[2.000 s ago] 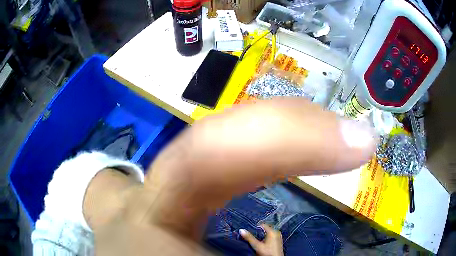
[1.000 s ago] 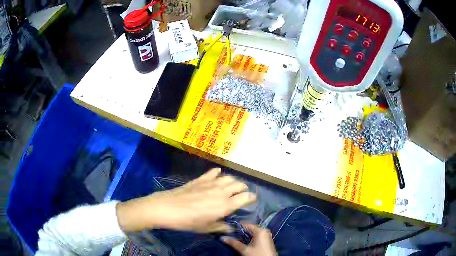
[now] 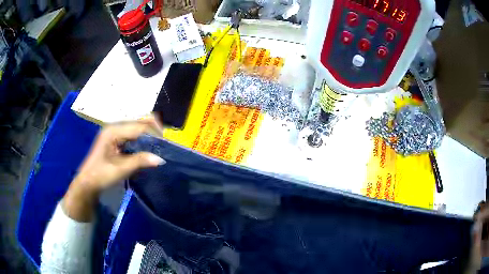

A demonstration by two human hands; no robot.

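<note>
Dark blue jeans (image 3: 300, 214) are stretched wide across the front of the table, waistband edge up. My left hand (image 3: 115, 160) pinches the waistband's left end between thumb and fingers. My right hand (image 3: 479, 235) is at the far right, cut off by the picture's edge, at the other end of the waistband; its grip is only partly seen. The button attaching machine (image 3: 364, 45) stands behind, its red digits reading 1713. Its lower die (image 3: 315, 139) shows beyond the jeans, not touching them.
Silvery fastener heaps lie left (image 3: 257, 93) and right (image 3: 413, 131) of the die. A phone (image 3: 179, 95), black bottle (image 3: 140, 45), white box (image 3: 187, 38) and parts tray (image 3: 262, 16) are on the table. A blue bin (image 3: 48, 182) stands left. A black pen-like item (image 3: 436, 172) lies right.
The jeans have come up from my lap and are spread open. My left hand has moved left and up with one end; my right hand has moved to the far right. The counter reads the same.
</note>
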